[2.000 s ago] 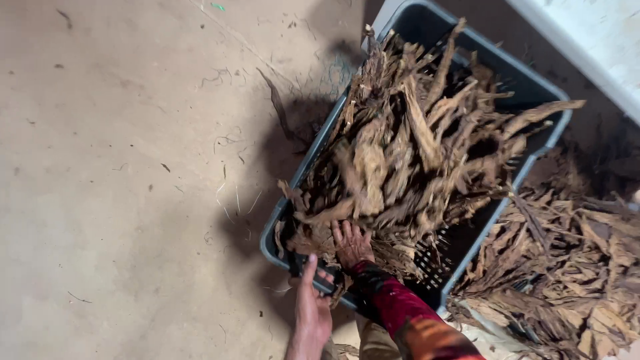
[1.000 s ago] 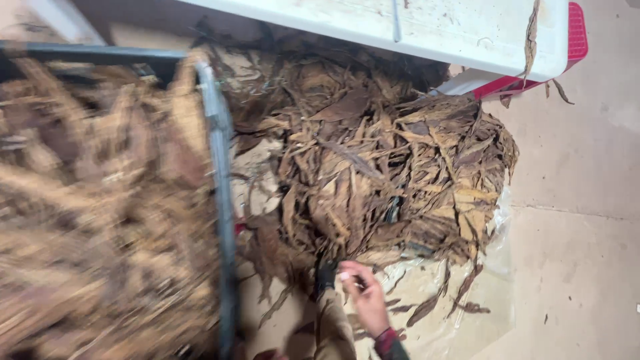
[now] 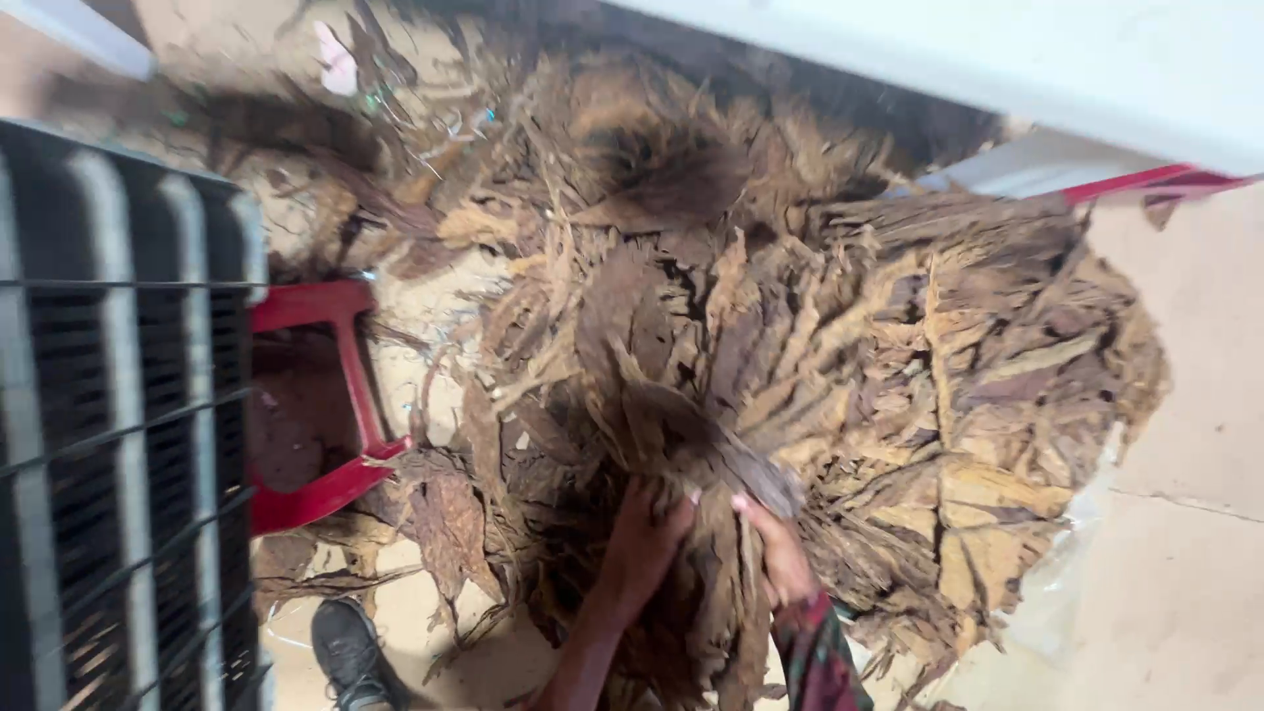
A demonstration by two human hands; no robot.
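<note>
Both my hands are around a bundle of dried brown leaves (image 3: 716, 583) at the lower middle of the view. My left hand (image 3: 652, 533) grips its left side, with the fingers partly hidden by leaf. On the right side my right hand (image 3: 775, 543) holds it, thumb uppermost. Loose leaf ends from the bundle spread above and below the hands. Around and beyond them lies a wide heap of dried leaves (image 3: 1007, 385), which look like tobacco.
A dark slatted plastic crate (image 3: 128, 425) stands at the left, beside a red plastic frame (image 3: 355, 380). A white surface's edge (image 3: 938, 69) crosses the top right. Clear plastic sheeting (image 3: 1057, 583) shows under the heap's right side. A dark shoe (image 3: 351, 652) is on the floor.
The view has swung from the filled crate to the leaf heap. My hands, earlier at the crate's leaves, are now together on a bundle over the heap.
</note>
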